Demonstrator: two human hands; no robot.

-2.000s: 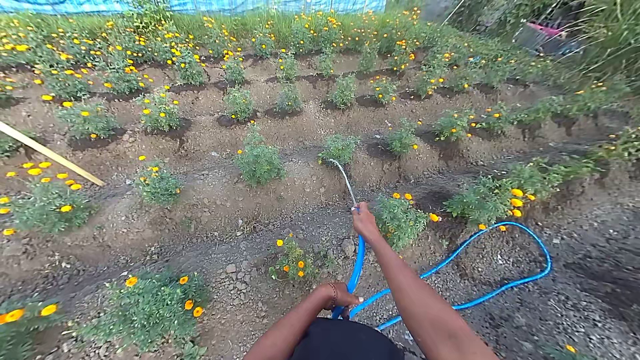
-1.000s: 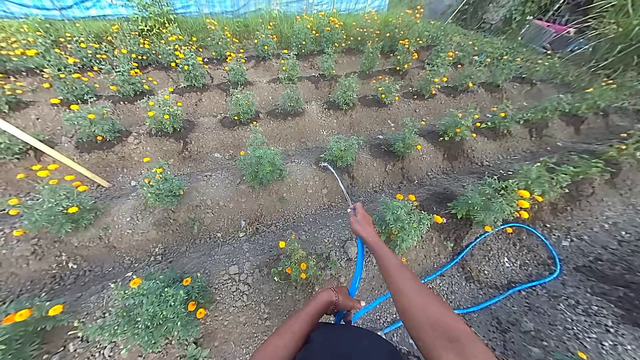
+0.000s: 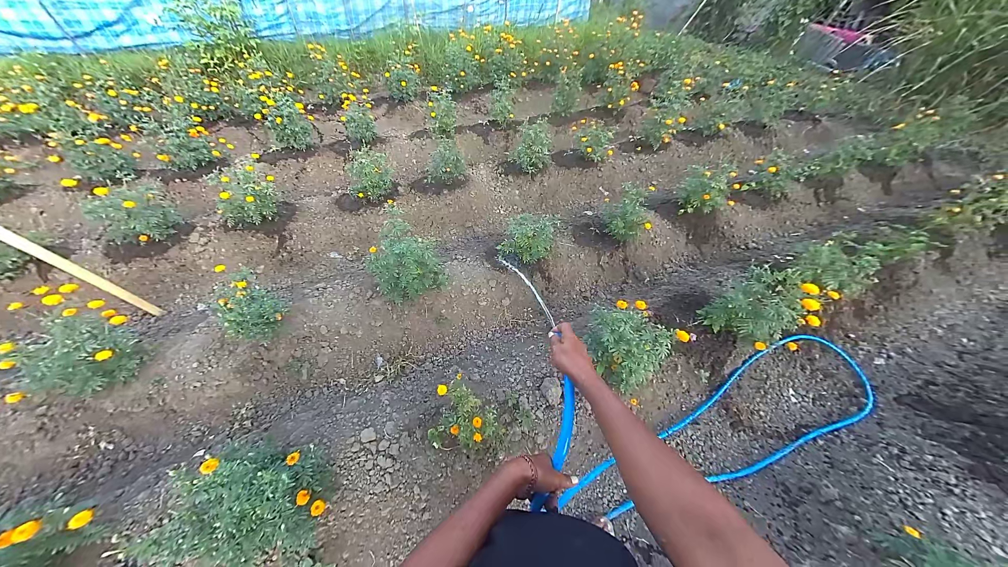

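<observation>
My right hand (image 3: 570, 353) is closed around the blue garden hose (image 3: 565, 425) near its outlet end. A thin stream of water (image 3: 529, 285) arcs forward from there and lands on the soil at the base of a small marigold plant (image 3: 529, 238). Lower down, close to my body, my left hand (image 3: 545, 477) grips the same hose; a bracelet circles that wrist. Just right of my right hand stands a marigold bush (image 3: 628, 346) with orange blooms.
Rows of marigold plants (image 3: 406, 264) stand on ridges of soil. A loop of the hose (image 3: 871, 394) lies on stony ground at the right. A wooden pole (image 3: 79, 272) slants in at the left. Behind the plants hangs a blue checked sheet (image 3: 315, 20).
</observation>
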